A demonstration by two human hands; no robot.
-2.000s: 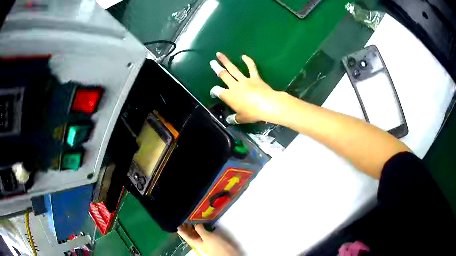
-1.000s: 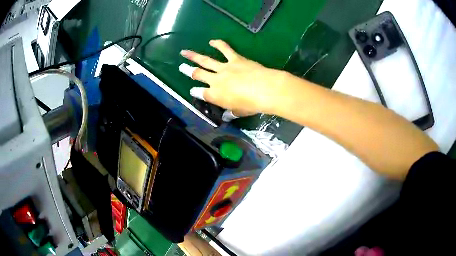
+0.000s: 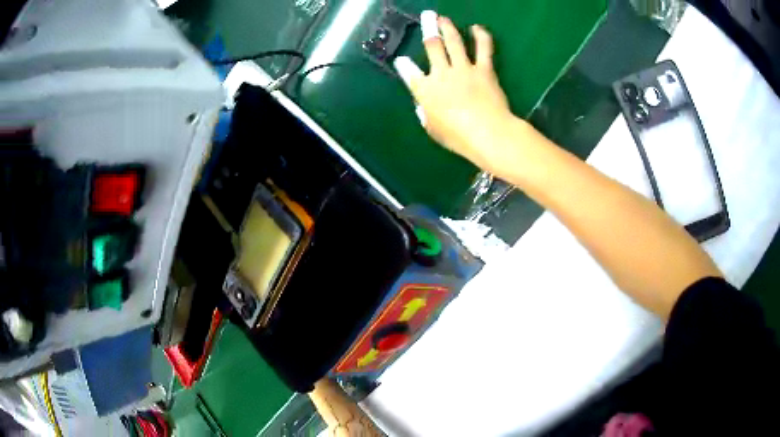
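A phone case with a dark camera block lies face up in the gold-tan fixture (image 3: 267,243) in the black tray (image 3: 342,282). My right hand (image 3: 457,94), with white finger cots, is over the green bench with its fingers spread. Beside its fingertips is the dark camera block of another case (image 3: 385,38); the rest of that case is unclear or hidden by the hand. My left hand (image 3: 342,414) is at the bottom edge behind the tray's near corner, its fingertips hidden. Another case (image 3: 684,162) lies on the white paper at right.
The grey control box (image 3: 162,111) with red and green switches fills the left. The red start button (image 3: 392,336) and a green button (image 3: 426,242) are at the tray's front. White paper (image 3: 479,333) runs along the bench edge. A red tray (image 3: 192,363) stands left; black cable lies behind.
My right hand has moved up and away from the tray corner across the green bench. The camera block beside it also shows farther from the tray. The case in the fixture has stayed there.
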